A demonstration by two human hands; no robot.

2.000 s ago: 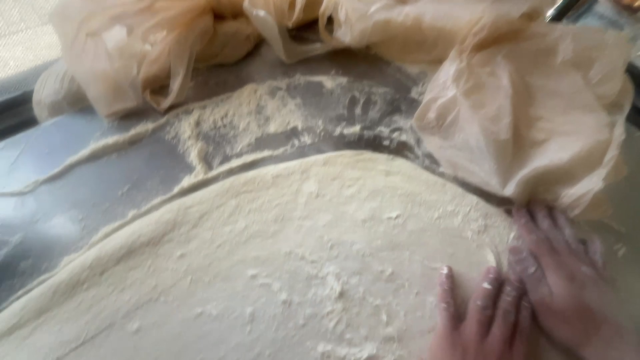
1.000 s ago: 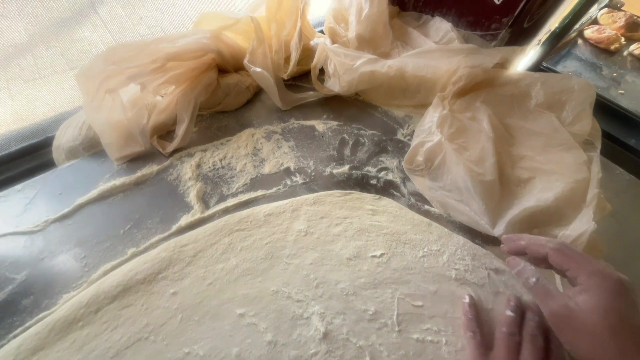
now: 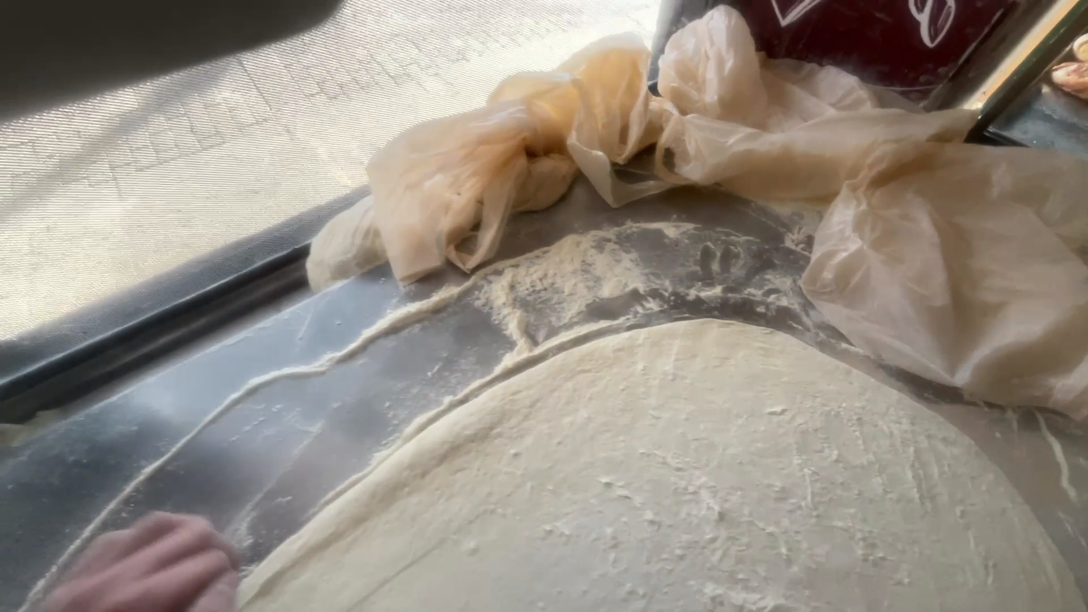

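Observation:
A large sheet of floured dough (image 3: 680, 476) with a rounded far edge lies on a metal worktop (image 3: 280, 425). My left hand (image 3: 153, 565), blurred and cut off by the frame's lower edge, is at the bottom left beside the dough's left edge. Its fingers look curled, but its palm side is hidden, so I cannot tell whether it grips anything. My right hand is outside the frame. Scattered flour (image 3: 586, 272) and a thin flour line lie on the metal beyond the dough.
Crumpled translucent plastic sheeting (image 3: 943, 263) runs along the far side and right of the dough. A pale lump (image 3: 344, 246) is partly under it. A window screen (image 3: 255, 153) stands behind a dark frame. A dark red board (image 3: 875, 38) bears white markings.
Both hands were at the dough's right edge in the earlier frames. Now one hand shows at the lower left and the other is out of view. The view has shifted.

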